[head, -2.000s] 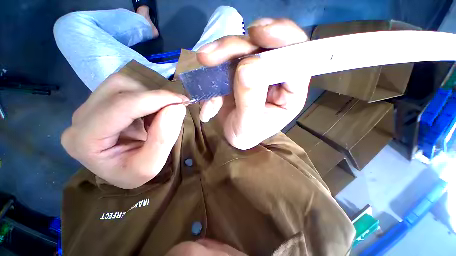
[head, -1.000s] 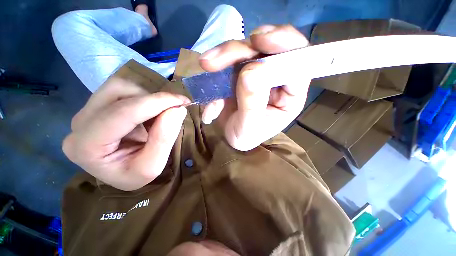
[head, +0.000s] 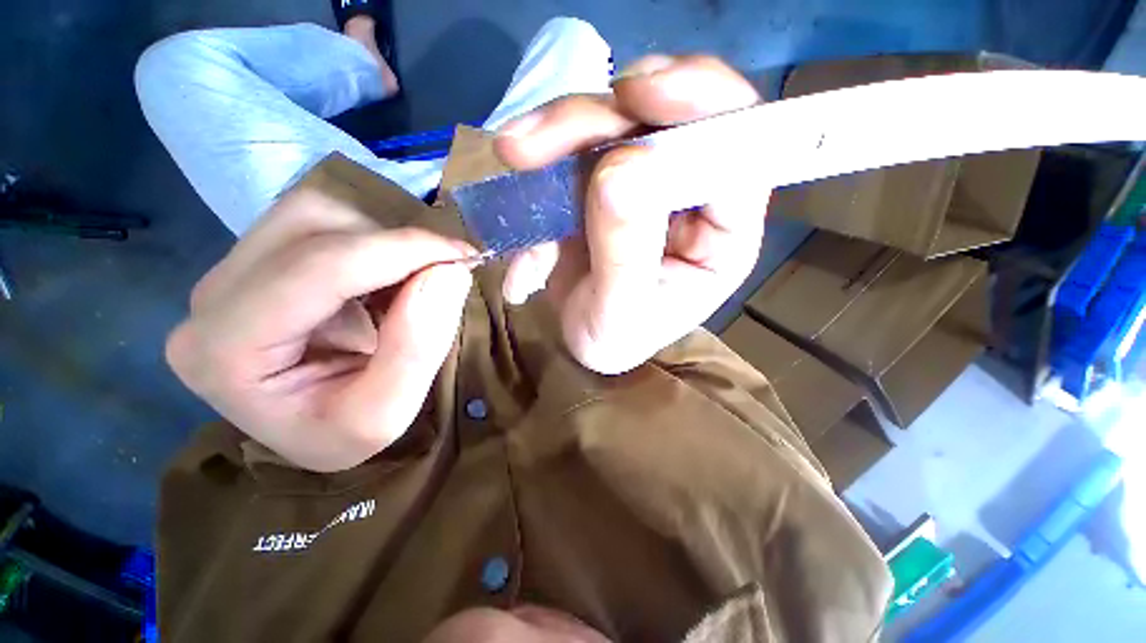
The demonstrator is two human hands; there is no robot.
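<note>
My left hand [head: 321,333] pinches a thin wire [head: 479,258] between thumb and forefinger. Only a short bit of the wire shows, at the lower corner of the ruler's end. My right hand [head: 654,226] grips a steel ruler [head: 905,123] between its fingers. The ruler's squared end [head: 522,211] is dark and points left. The rest glares white and runs off the right edge of the picture. The left fingertips are right beside the ruler's end; whether the wire touches it I cannot tell.
Open cardboard boxes [head: 880,320] stand at the right. Beyond them are blue trays [head: 1091,286], a long blue edge [head: 1024,553] and a green part [head: 920,575]. My legs in light jeans [head: 251,107] are ahead, with a foot [head: 365,44] at the top.
Both hands hold the same grips. They have shifted only slightly, and the ruler's right part has risen a little since one second ago.
</note>
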